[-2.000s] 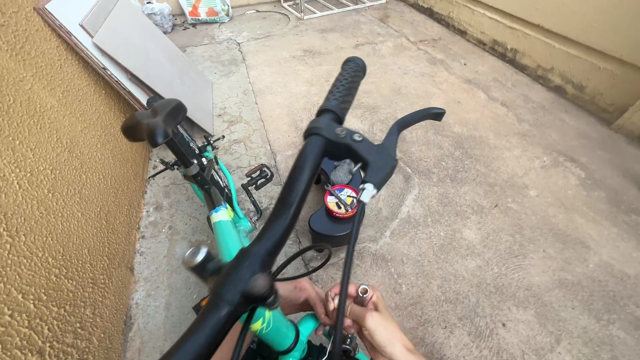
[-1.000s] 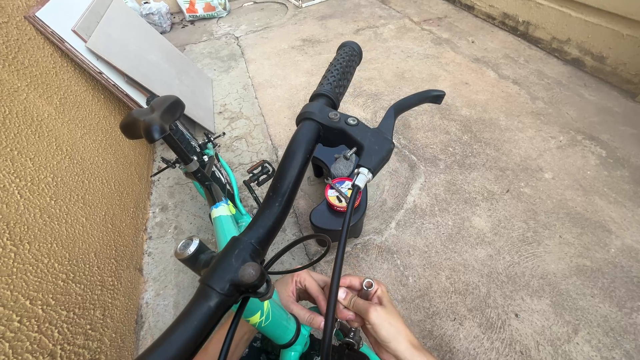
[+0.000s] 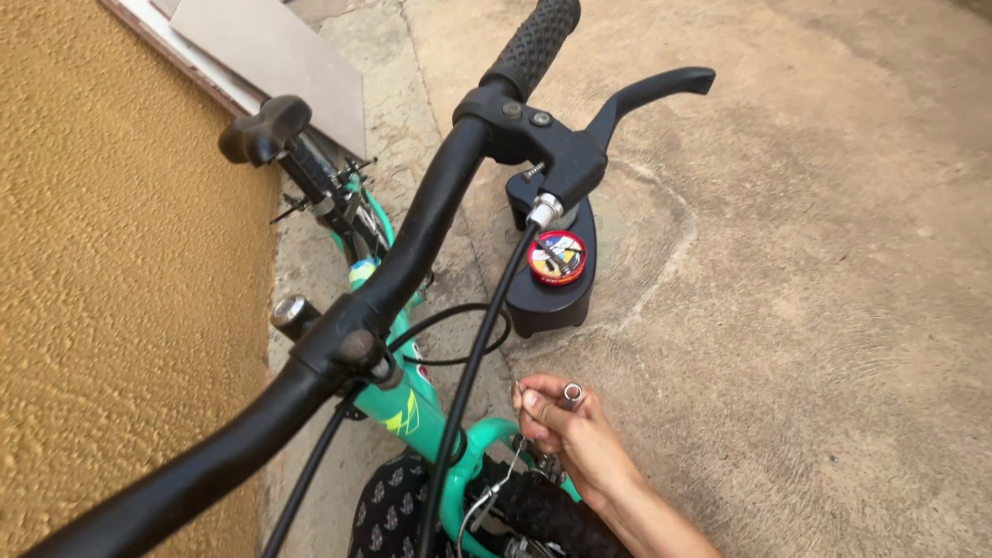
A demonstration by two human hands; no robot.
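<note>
My right hand [image 3: 562, 418] is beside the fork of a green bicycle [image 3: 415, 418]. Its curled fingers hold a tubular metal socket tool [image 3: 573, 394], open end up, and a small thin metal piece [image 3: 518, 387] is pinched between thumb and fingertips. Just below the fingers, a thin brake cable [image 3: 509, 471] runs down to a metal cable guide [image 3: 490, 494] above the front tyre [image 3: 542, 504]. The black handlebar [image 3: 422, 225] with its brake lever [image 3: 659, 85] crosses above. My left hand is out of view.
A black plastic stand [image 3: 554, 306] on the concrete holds a round red tin [image 3: 557, 258] with small parts on its lid. A textured yellow wall [image 3: 139, 271] borders the left, with flat panels [image 3: 279, 62] leaning behind the saddle [image 3: 267, 132]. Patterned dark fabric [image 3: 387, 504] lies beside the tyre.
Both hands were together near the fork earlier; my left hand has gone out of view. The socket tool remains in my right hand. The view has moved closer.
</note>
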